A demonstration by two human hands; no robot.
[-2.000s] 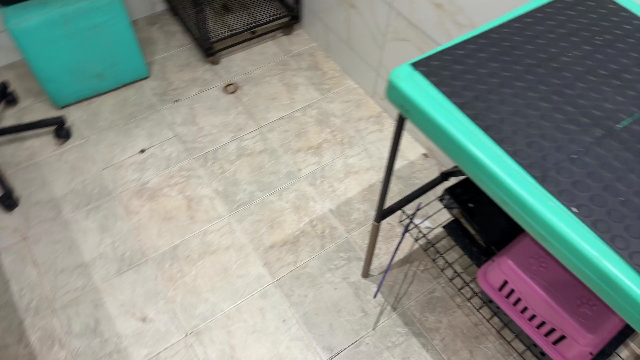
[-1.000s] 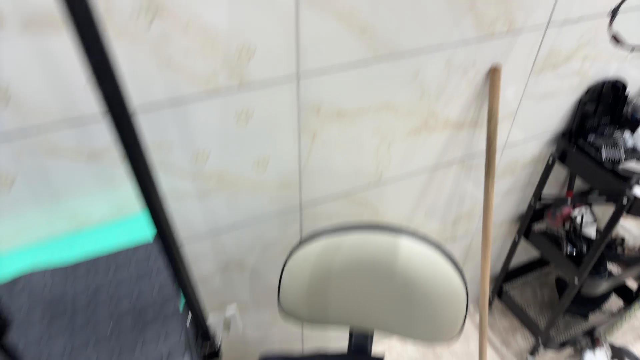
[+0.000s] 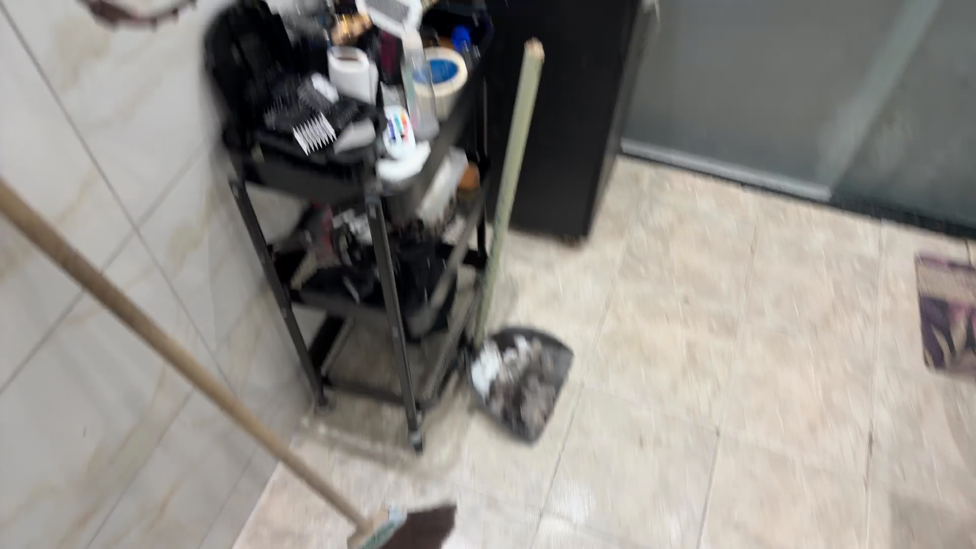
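Note:
Neither of my hands shows in the head view. A broom with a wooden handle (image 3: 175, 358) slants across the lower left, its dark bristles (image 3: 423, 528) at the bottom edge by the floor. A long-handled dustpan (image 3: 526, 385) rests on the tiles beside a black rolling cart, holding grey hair or fluff and some white bits. Its pale green handle (image 3: 515, 168) rises along the cart's right side. The view is blurred.
The black three-tier cart (image 3: 385, 267) stands by the marbled wall (image 3: 99, 206), loaded with clipper comb guards (image 3: 314, 134), bottles and a tape roll (image 3: 446, 72). Behind it is a black cabinet (image 3: 568, 114). A frosted glass panel (image 3: 762, 91) stands at the back, a patterned mat (image 3: 948, 313) at the right.
The view has swung from the green-edged table and the chair to the cart. The dustpan and the broom's bristles now show; a second ago only the cart and a wooden handle did.

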